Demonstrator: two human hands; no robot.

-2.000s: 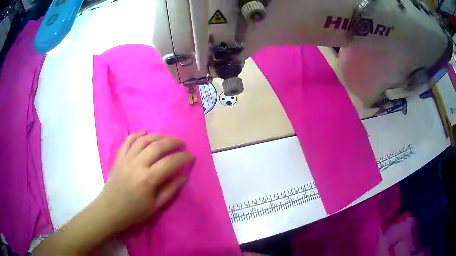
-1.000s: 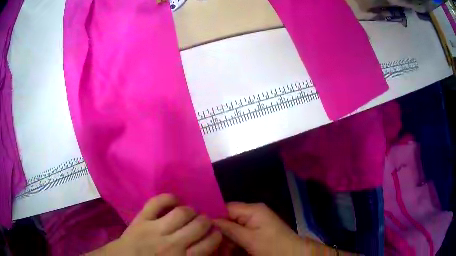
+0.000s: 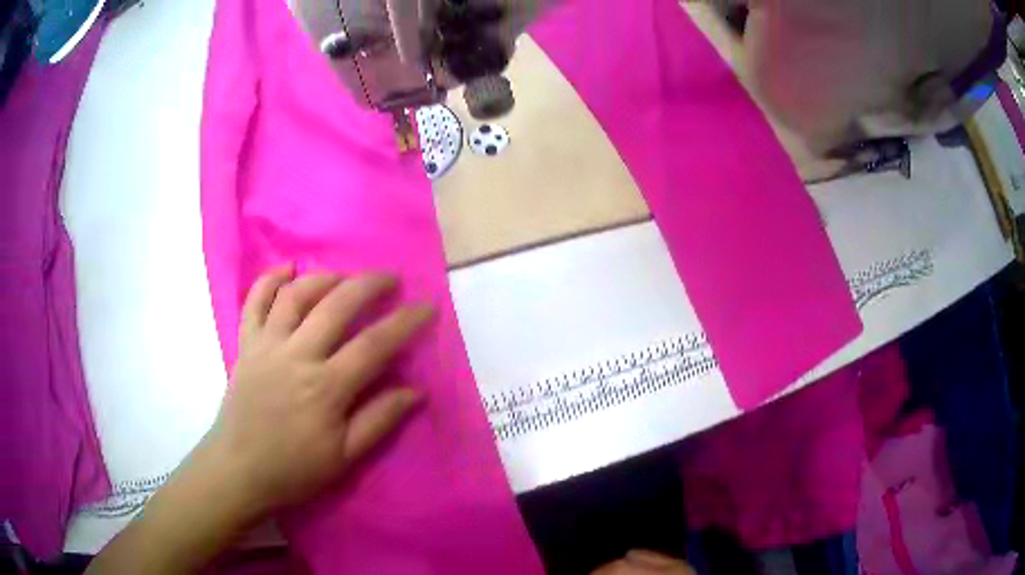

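Observation:
A large bright pink cut panel runs from under the presser foot down over the table's front edge. My left hand lies flat on it, palm down with fingers spread, below and left of the foot. My right hand is cut off by the bottom edge, beside the panel's lower right side; whether it holds anything is hidden. The sewing machine head stands above the foot. A smaller pink panel lies right of the needle, across the beige bed and the white table.
A stack of darker pink panels lies at the far left. A printed ruler runs along the table's front edge. Crumpled pink pieces hang below the edge at right. A dark metal tool lies near the machine's right base.
Since one second ago, the view has moved back up to the needle area. My left hand has gone from the panel's lower end to flat on the cloth; my right hand is mostly out of view.

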